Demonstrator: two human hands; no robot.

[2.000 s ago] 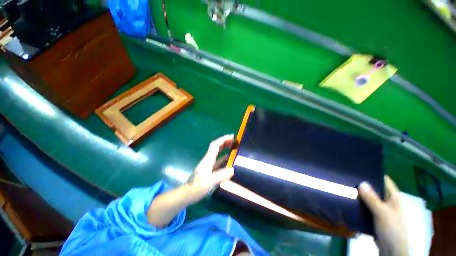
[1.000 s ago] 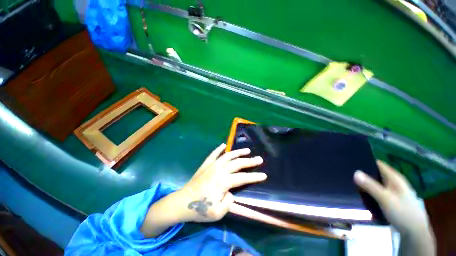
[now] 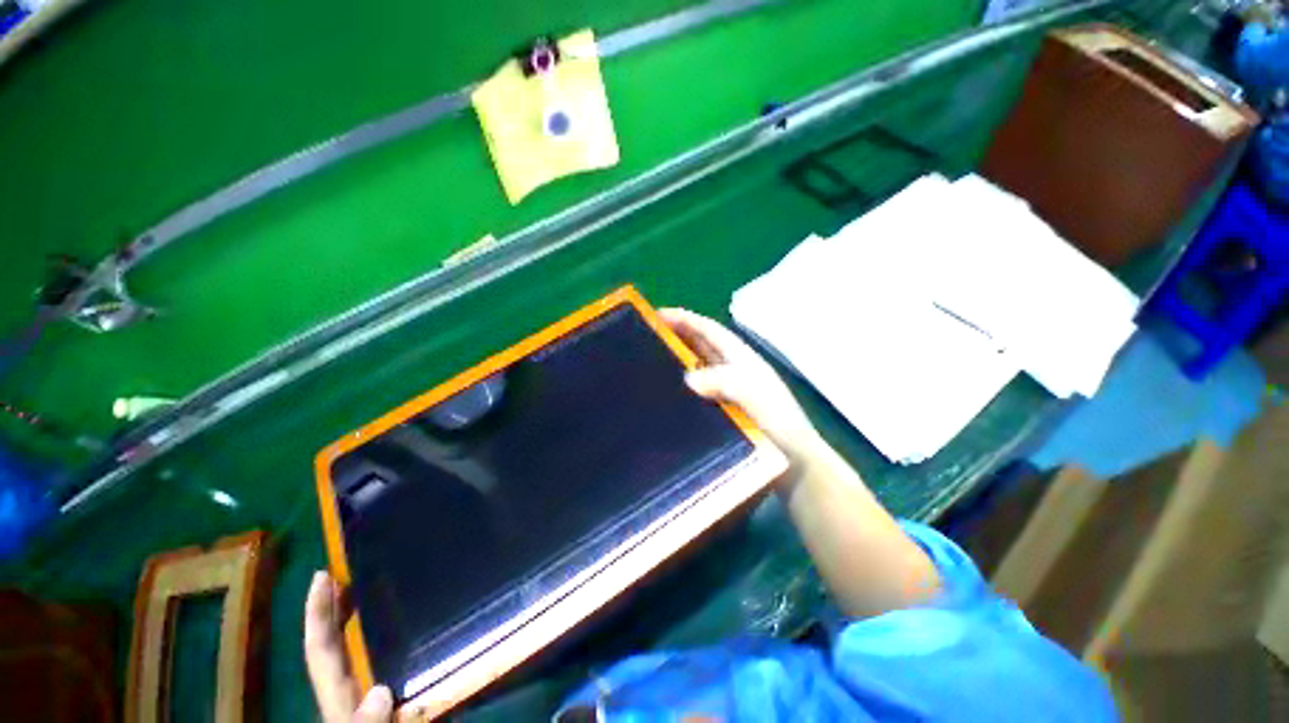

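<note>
A black glossy panel (image 3: 523,480) lies inside the orange rim of a wooden cabinet (image 3: 474,377), right in front of me, and reflects a lamp. My left hand (image 3: 337,657) grips the cabinet's lower left side, cut off by the bottom of the picture. My right hand (image 3: 742,381) holds its right side, with the fingers at the upper right edge. The cabinet's underside is hidden.
White sheets (image 3: 891,318) lie to the right, with a thin black frame (image 3: 860,165) behind them. A red-brown cabinet (image 3: 1096,148) stands at the far right. A wooden window frame (image 3: 243,622) lies at the lower left. A yellow tag (image 3: 544,120) hangs on the rail.
The view has swung to the right. The panel now sits within the cabinet's orange rim. My left hand has moved off the panel's face to the cabinet's side, and my right hand is at the opposite side.
</note>
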